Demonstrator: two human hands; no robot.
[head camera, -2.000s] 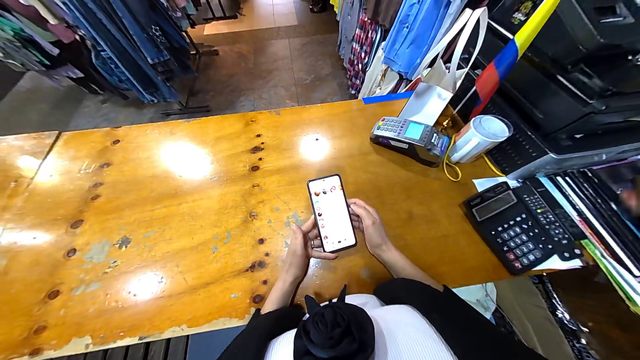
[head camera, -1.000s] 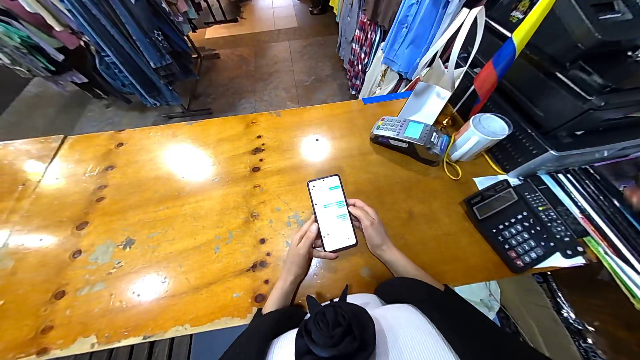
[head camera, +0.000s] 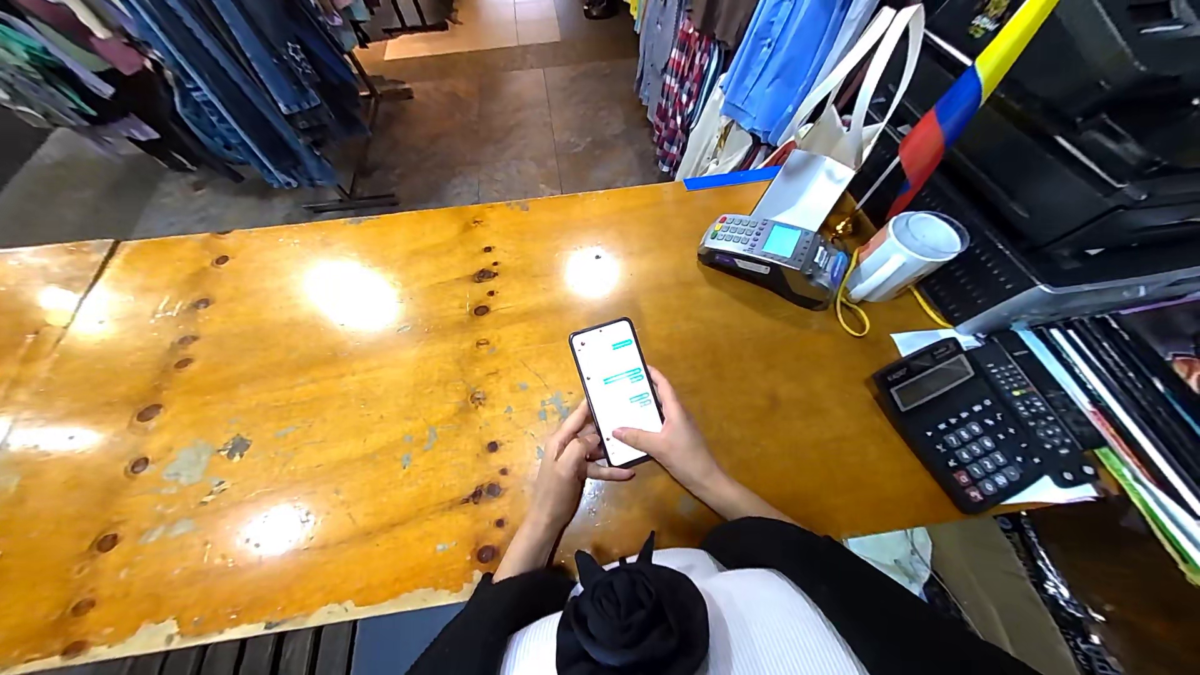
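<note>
A smartphone (head camera: 617, 389) with a lit screen of chat-like bubbles is held over the worn wooden counter (head camera: 394, 394), near its front edge. My left hand (head camera: 567, 459) grips its lower left side, some fingers passing beneath it. My right hand (head camera: 673, 427) holds the lower right side, with the thumb resting over the lower part of the screen. To the right of the phone lies a card payment terminal (head camera: 769, 255), with a white mug (head camera: 905, 258) beside it. A black desktop calculator (head camera: 975, 431) rests farther right.
A yellow cord (head camera: 851, 319) loops by the mug. Behind the terminal are a white tote bag (head camera: 839, 141) and a yellow, blue and red flag (head camera: 966, 103). Black equipment and stacked folders (head camera: 1116, 403) line the right side. Clothes racks with jeans (head camera: 225, 84) stand beyond the counter.
The phone screen has gone from a list with small round pictures to chat-like bubbles. My right thumb has moved over the lower screen.
</note>
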